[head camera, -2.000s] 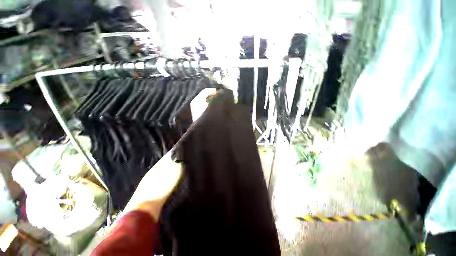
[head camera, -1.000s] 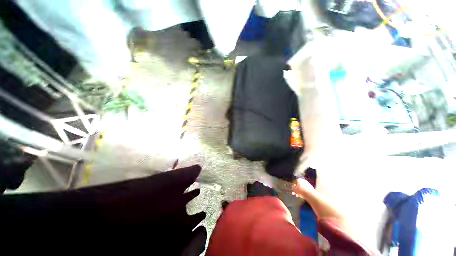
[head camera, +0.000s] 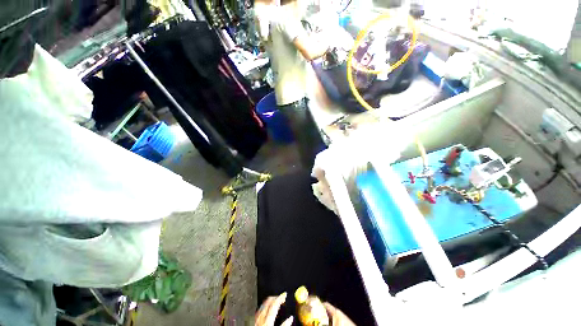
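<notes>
A bottle (head camera: 312, 311) with a yellow cap and an orange-yellow body stands out at the bottom edge of the view. My right hand (head camera: 336, 316) is against the bottle's right side and appears to grip it; most of the hand is cut off by the frame. My left hand (head camera: 272, 311) is just left of the bottle, with fingers apart and nothing seen in it; its lower part is cut off. Black cloth (head camera: 306, 235) hangs or lies just beyond the hands, beside the white table frame.
Pale grey garments (head camera: 83, 191) hang close at left. A blue steam unit (head camera: 433, 210) with valves is at right, behind white bars. A yellow hose (head camera: 350, 79), a person (head camera: 286, 57), a blue bin (head camera: 275, 118) and a rack of black garments (head camera: 197, 89) are farther back. Yellow-black tape marks the floor.
The view has swung right from the garment rail to the table. The black garment held earlier is out of my hand. The orange bottle, earlier beside the black cloth, is now at my hands.
</notes>
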